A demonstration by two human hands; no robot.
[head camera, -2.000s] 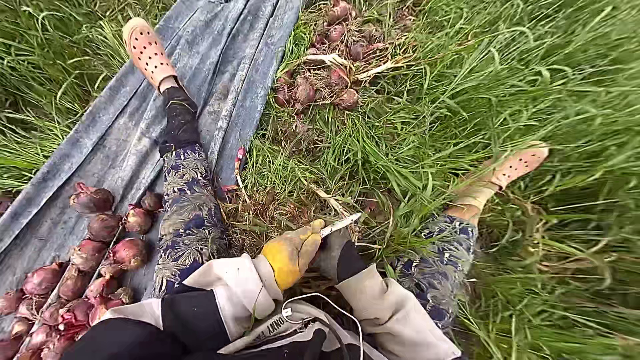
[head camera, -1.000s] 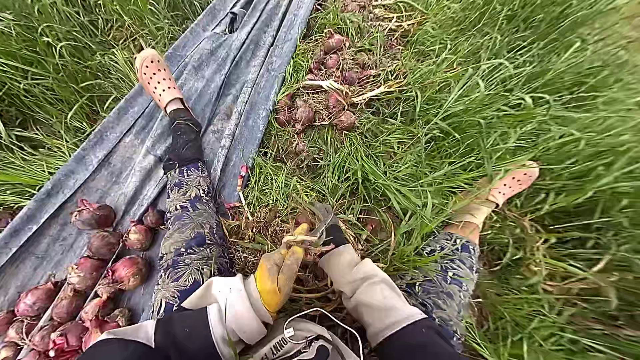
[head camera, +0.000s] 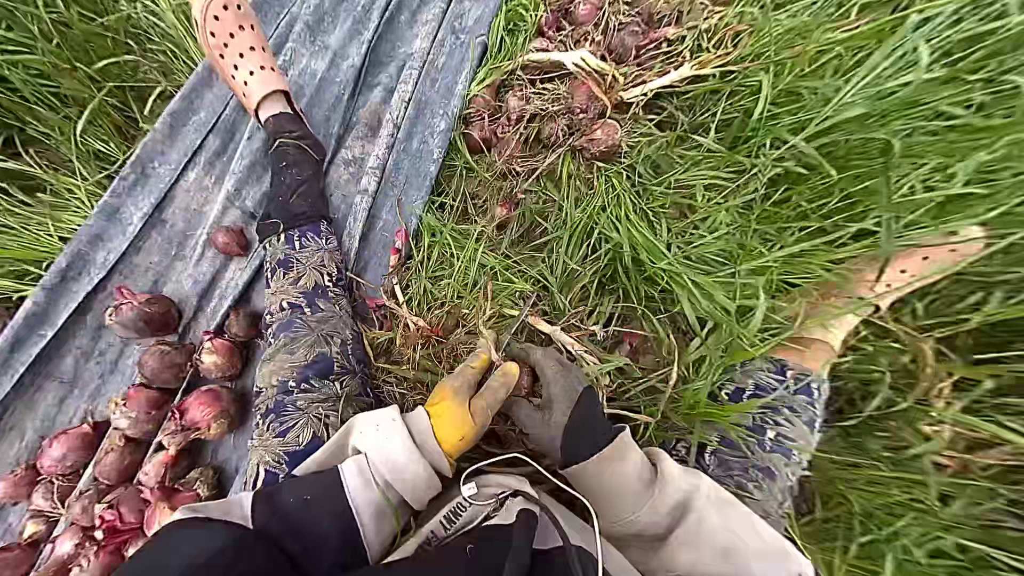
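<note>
My left hand [head camera: 470, 400], in a yellow work glove with dirty fingertips, pinches the dry top of a red onion between the thumb and fingers. My right hand [head camera: 552, 400], in a grey glove, is curled around the onion [head camera: 524, 381] close beside it. The thin blade of a knife [head camera: 520, 318] points up from between the hands; its handle is hidden by the right hand. Both hands are close together over the ground between my legs. Dry onion stalks [head camera: 564, 339] lie just beyond the fingers.
A grey-blue tarp [head camera: 192, 192] runs under my leg at the left, with many red onions [head camera: 144, 408] on it and a lone small onion [head camera: 230, 240] higher up. Uncut onions with stalks [head camera: 588, 120] lie in the grass ahead. Tall grass [head camera: 800, 160] fills the right side.
A small onion now lies on the tarp beside my left leg, where the earlier frames show none. The hands stay close together, and an onion now shows between them.
</note>
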